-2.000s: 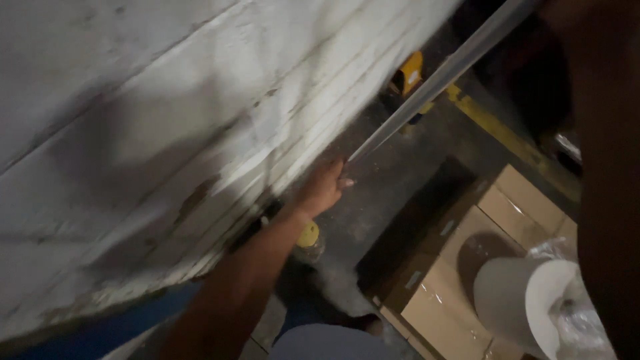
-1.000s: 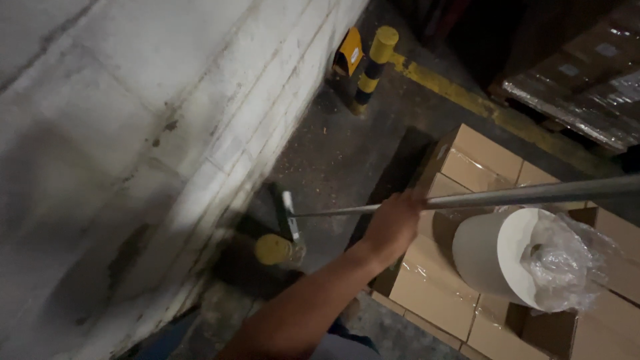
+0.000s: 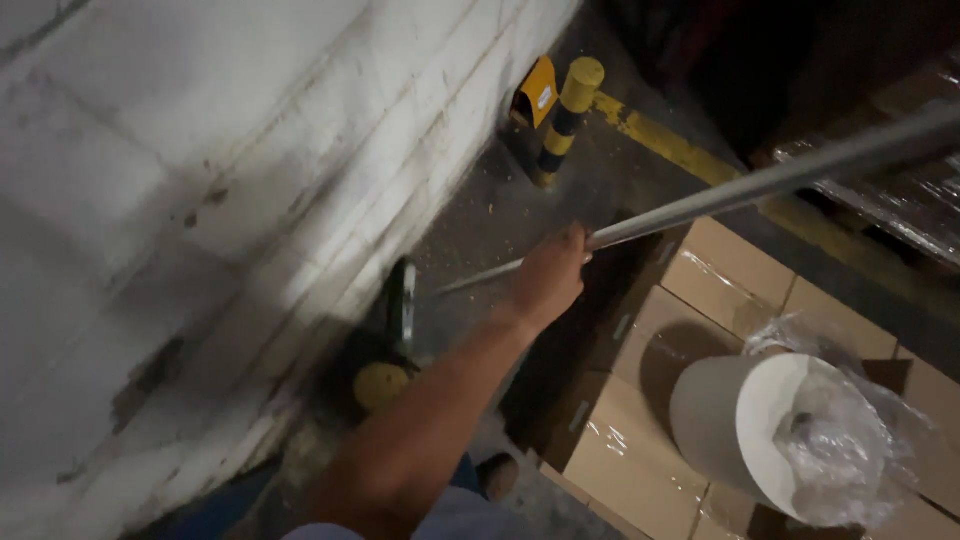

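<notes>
My left hand (image 3: 551, 274) is closed around a long pale metal pole (image 3: 697, 202), which runs from the upper right edge down toward the floor. Near the pole's lower end, a narrow dark head with a white strip (image 3: 408, 304) lies at the foot of the wall; blur hides whether it is a broom or a squeegee. Just below the head is the round yellow top of a post (image 3: 380, 386), close to my forearm. My right hand is outside the view.
A painted block wall (image 3: 247, 195) fills the left. Stacked cardboard boxes (image 3: 637, 465) stand at right, bearing a white bucket (image 3: 712, 416) with clear plastic film. Beyond are a yellow-black bollard (image 3: 576, 101), an orange-yellow object (image 3: 540, 90), a yellow floor line (image 3: 667, 146) and wrapped goods (image 3: 892, 187).
Since one second ago, the pole has swung to a steeper slant, and its head has shifted closer to the wall's foot. The right arm seen two seconds ago has left the view.
</notes>
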